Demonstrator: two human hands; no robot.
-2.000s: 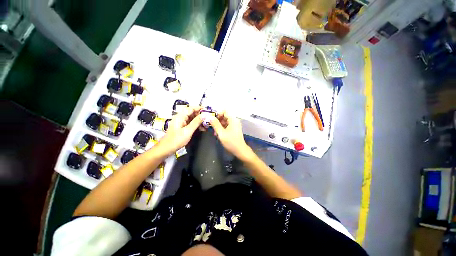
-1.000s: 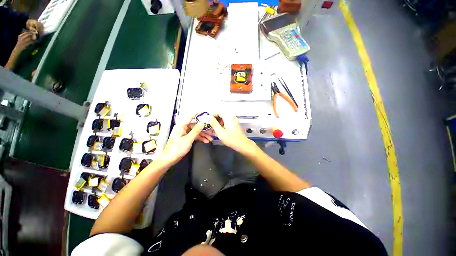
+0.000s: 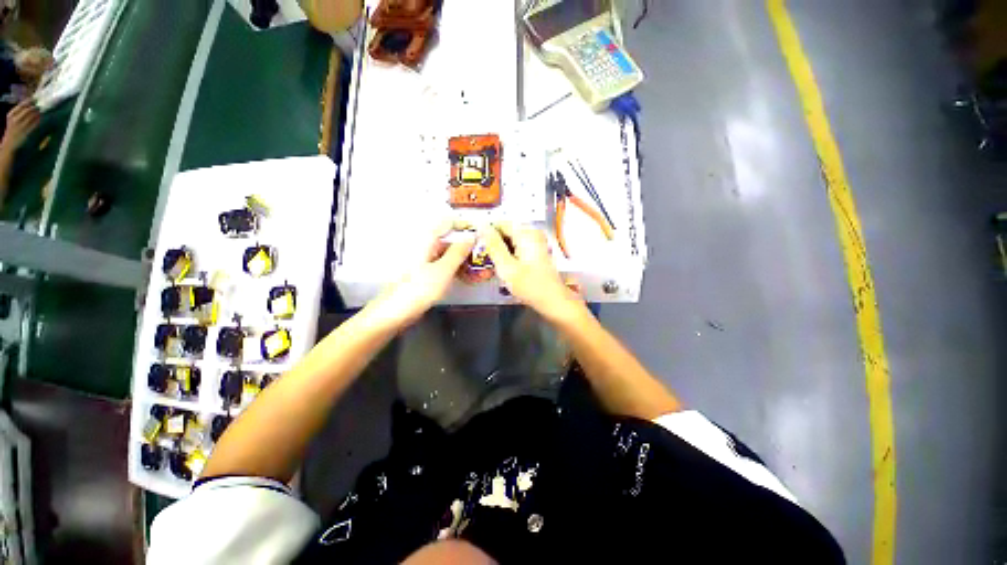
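Observation:
My left hand and my right hand meet at the front edge of the white press bed. Between their fingertips they hold a small watch unit, mostly covered by the fingers; a bit of yellow and dark shows. Just beyond the hands an orange-brown fixture lies on the bed with a unit with a yellow-edged battery in its centre. At left the white blister tray holds rows of black units with yellow-edged batteries.
Orange-handled pliers and dark tweezers lie right of the fixture. A pale keyed device is at the right rear. More orange-brown blocks stand at the back left. Another person's hand shows at far left beyond the green conveyor.
The view has swung right, so the tray and bed appear further left. My hands, still together on the unit, are now over the bed's front edge, nearer the fixture.

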